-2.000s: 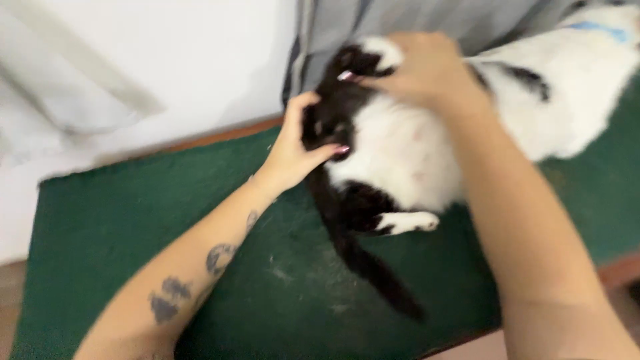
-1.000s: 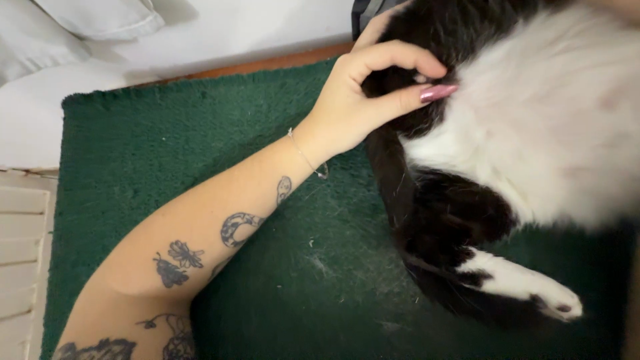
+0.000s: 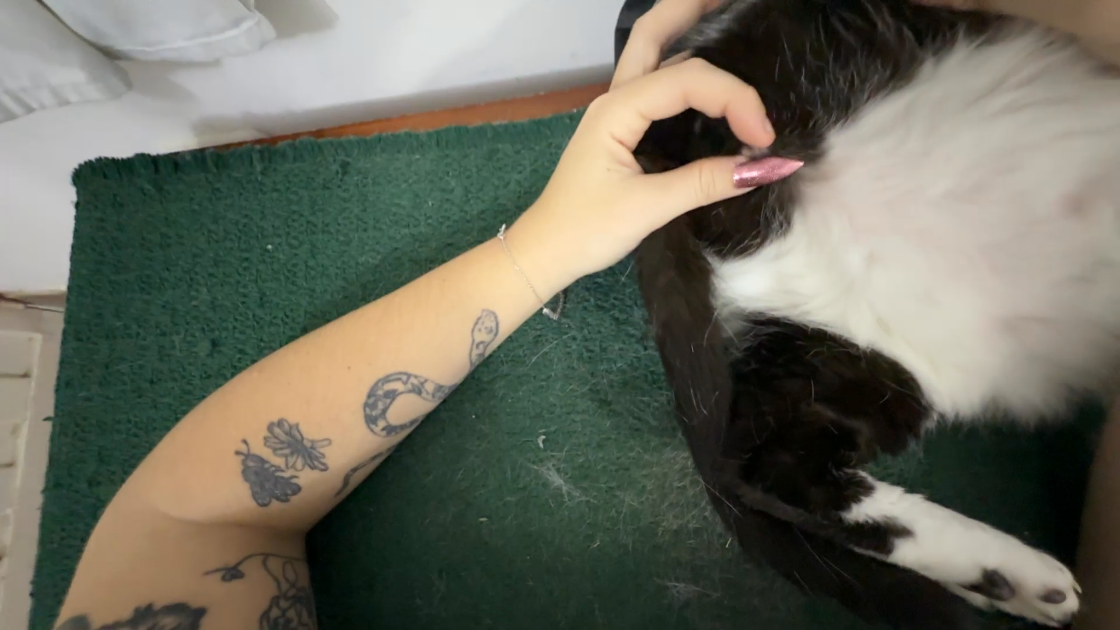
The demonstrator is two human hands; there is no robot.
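Note:
A black and white cat (image 3: 945, 227) lies with its pale belly showing, at the right of the head view. Its black tail (image 3: 691, 350) runs down along a black hind leg that ends in a white paw (image 3: 989, 551). My left hand (image 3: 647, 157) is at the cat's rear, thumb and index fingertip close together on the black fur, seeming to pinch a small bit of it. The other fingers go behind the fur. Of my right side only blurred skin shows at the top right corner and the right edge; the right hand itself is out of sight.
Under the cat is a green woven mat (image 3: 350, 236) with loose hairs on it. A reddish-brown edge (image 3: 455, 115) runs behind the mat, against a white wall (image 3: 420, 44). White cloth (image 3: 166, 26) hangs at the upper left. A pale slatted surface (image 3: 17, 420) stands at the left edge.
The view has come much closer to the cat's rear. Two seconds ago my right hand showed on the cat's raised hind leg; it no longer shows. My left hand stays at the rear.

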